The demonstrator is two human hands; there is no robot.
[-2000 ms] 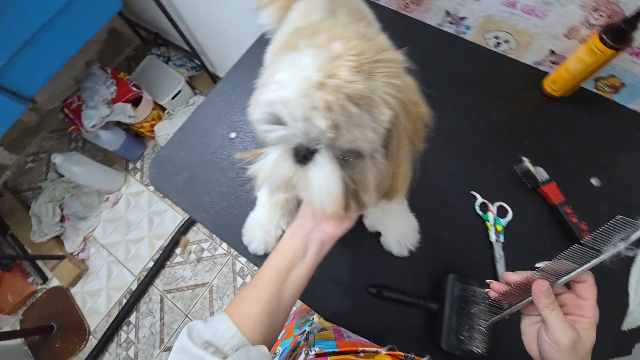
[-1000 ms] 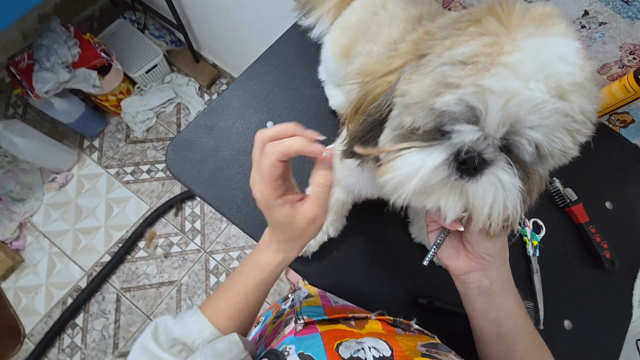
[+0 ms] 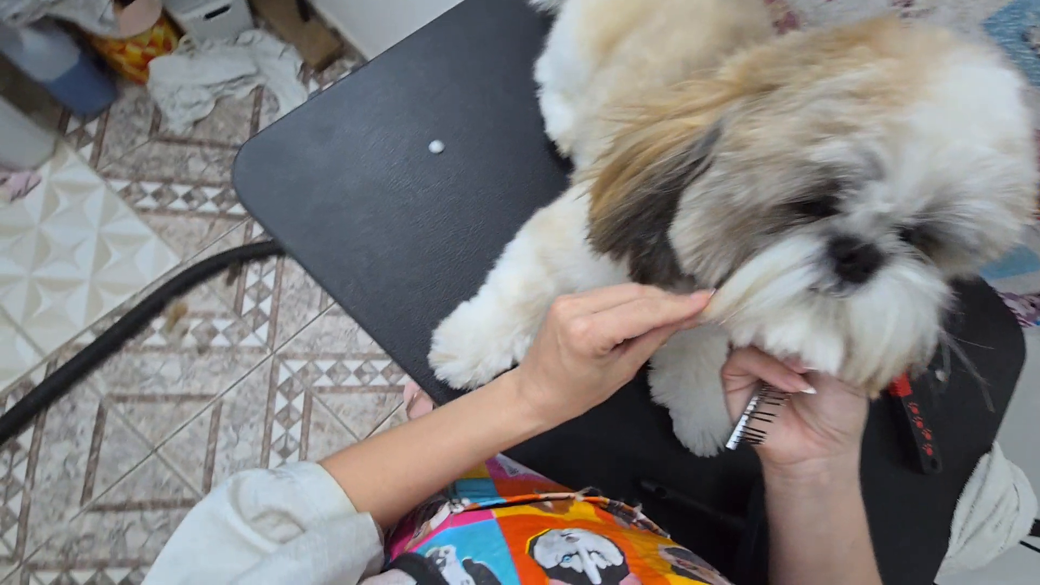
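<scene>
A white and tan long-haired dog [image 3: 845, 154] lies on a black grooming table [image 3: 366, 162], its head at the right. My left hand [image 3: 609, 345] pinches a lock of hair at the side of its muzzle between thumb and fingers. Under the chin, my right hand [image 3: 800, 410] holds a metal grooming comb [image 3: 756, 418]; only part of the comb's teeth and spine shows, and the rest is hidden by the hand and fur. A tool with a red and black handle [image 3: 916, 426] lies on the table right of my right hand, its head partly covered by the dog's beard.
A small white knob [image 3: 436, 146] shows on the tabletop. Past the left edge, a black hose [image 3: 138, 325] runs over the tiled floor. White cloth [image 3: 223, 73] and a jug of blue liquid [image 3: 69, 69] are at the upper left. A dark handle [image 3: 691, 504] lies near the table's front edge.
My left hand has moved from the air beside the muzzle to the hair there. Two seconds ago it was under the chin, while my right hand held the comb away from the dog.
</scene>
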